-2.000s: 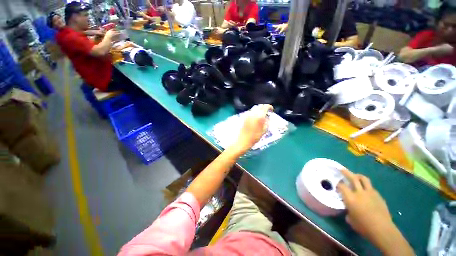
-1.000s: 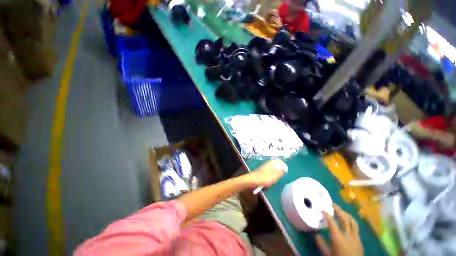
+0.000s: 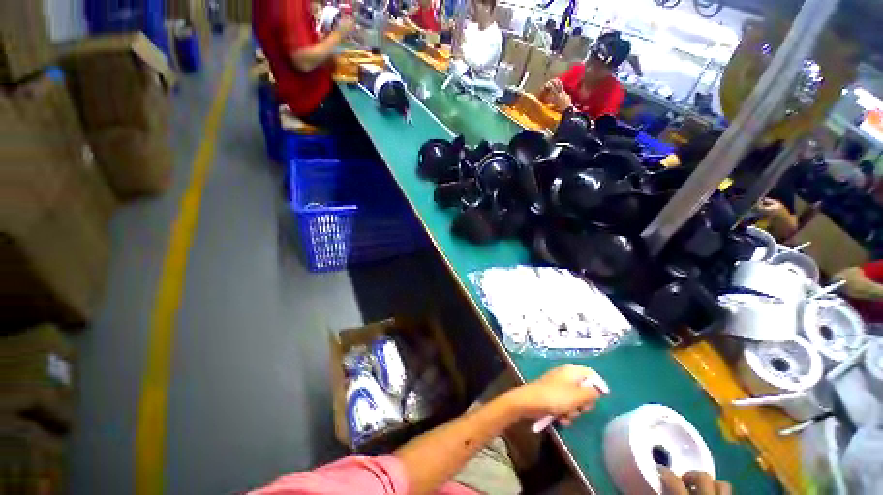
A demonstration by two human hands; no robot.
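Observation:
My left hand [image 3: 560, 394] is closed around a slim white arm [image 3: 544, 422], whose ends stick out on both sides of the fist, over the bench edge. A round white housing [image 3: 634, 447] sits on the green bench with its flat face and dark centre hole showing. My right hand [image 3: 693, 483] is cut off by the bottom edge; its fingertips rest on the housing's face near the hole. A clear bag of small white pieces [image 3: 552, 311] lies on the bench beyond my left hand.
Black housings [image 3: 581, 208] are heaped behind the bag, beside a metal post [image 3: 741, 121]. White housings with sticks [image 3: 780, 363] are piled at right behind an orange strip [image 3: 716, 382]. An open carton [image 3: 392, 382] and blue crate [image 3: 327, 237] are on the floor. Red-shirted people are along the line.
My left hand has come back from the bag with a white arm in it. My right hand still touches the housing. The view has swung, showing more aisle and the floor carton.

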